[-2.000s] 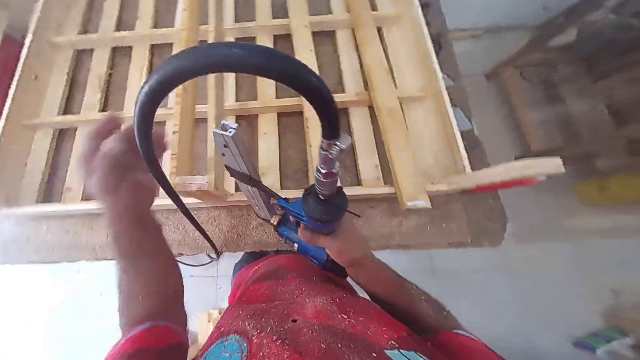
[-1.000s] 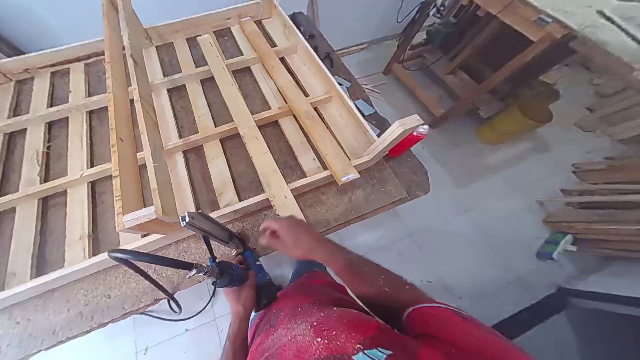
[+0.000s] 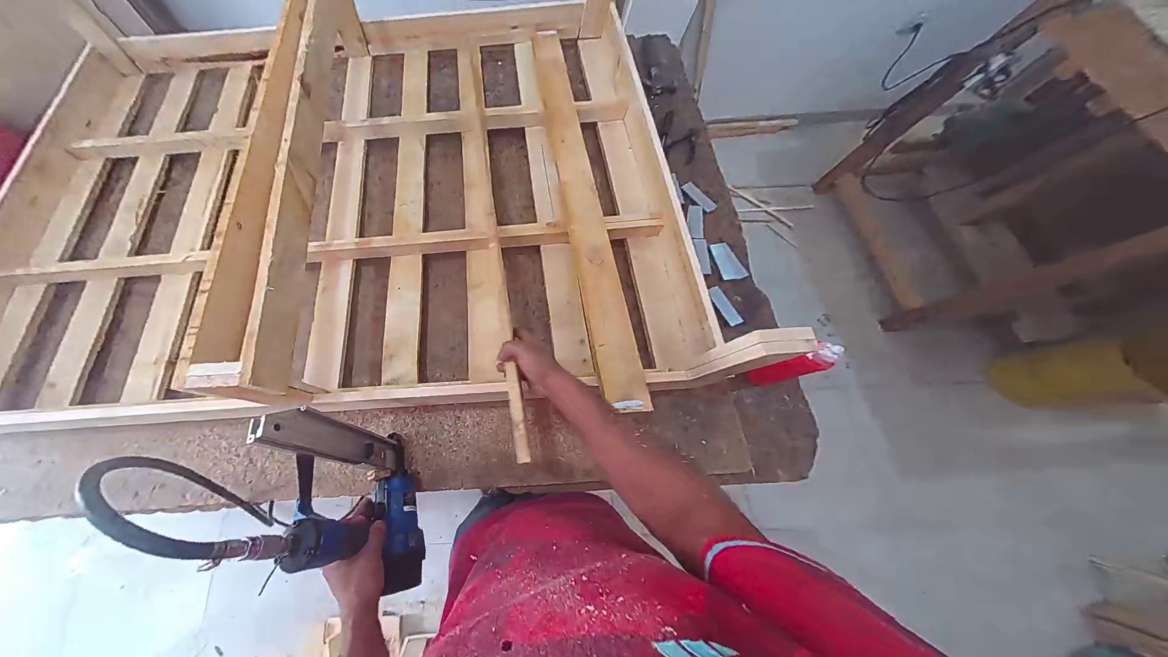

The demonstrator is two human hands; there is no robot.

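Observation:
My left hand (image 3: 358, 557) grips the handle of a blue pneumatic nail gun (image 3: 399, 525), whose long metal magazine points to the upper left over the workbench's front edge. A black air hose (image 3: 137, 543) curves from its end. My right hand (image 3: 531, 362) is closed around a narrow wooden slat (image 3: 488, 274) that lies on edge across the wooden frame (image 3: 401, 394), its near end jutting past the front rail. Just right of it a wider loose board (image 3: 593, 246) rests on the crosspieces. Two upright boards (image 3: 290, 210) stand joined at the left.
The chipboard workbench (image 3: 602, 447) carries the frame. A red object (image 3: 783, 368) lies by an angled wooden piece (image 3: 753, 351) at the right corner. Grey scraps (image 3: 727, 262) lie along the right edge. On the floor at right are a yellow container (image 3: 1058, 374) and a wooden stand (image 3: 881, 242).
The nail gun, in my right hand two seconds ago, is now in my left. My right hand has moved onto the slat and taken hold of it. The view has shifted.

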